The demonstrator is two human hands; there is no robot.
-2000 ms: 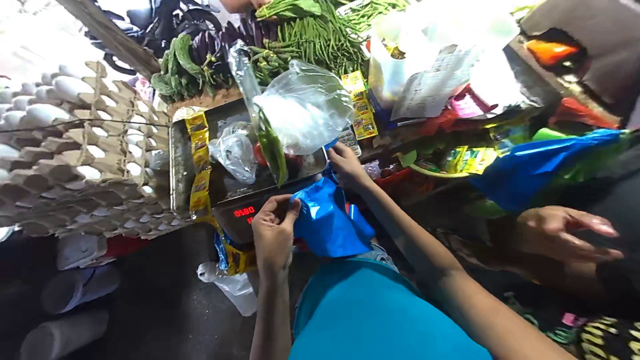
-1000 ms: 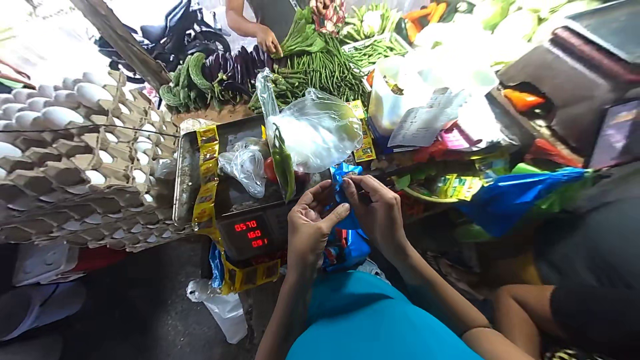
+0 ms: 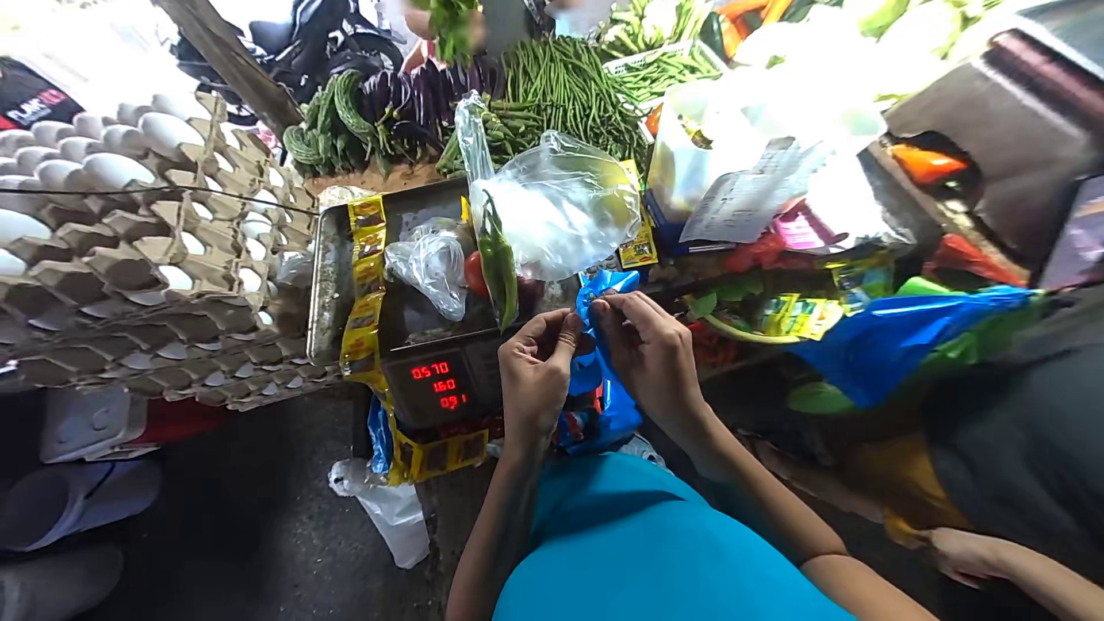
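Note:
A blue plastic bag (image 3: 614, 405) hangs in front of my torso, its gathered top between my two hands. My left hand (image 3: 542, 362) pinches the left side of the gathered plastic with thumb and index finger. Fingers of my right hand (image 3: 647, 345) grip the top from the right. Just beyond, on the tray of a digital scale (image 3: 440, 379) with lit red digits, lie clear plastic bags (image 3: 556, 207), one small and knotted (image 3: 431, 263). A green chili pepper (image 3: 498, 267) and a red tomato (image 3: 474, 274) are beside them.
Stacked cardboard trays of eggs (image 3: 112, 224) stand at left. Behind the scale lie bitter melons (image 3: 345, 112), eggplants (image 3: 423, 95) and green beans (image 3: 569, 86). Yellow sachet strips (image 3: 364, 293) hang over the scale's left edge. Another person's hand (image 3: 962, 552) shows at lower right.
Two seconds ago my hands were apart, with the blue bag spread wider; now they are close together at its gathered top. The scale's digits have come into clear view.

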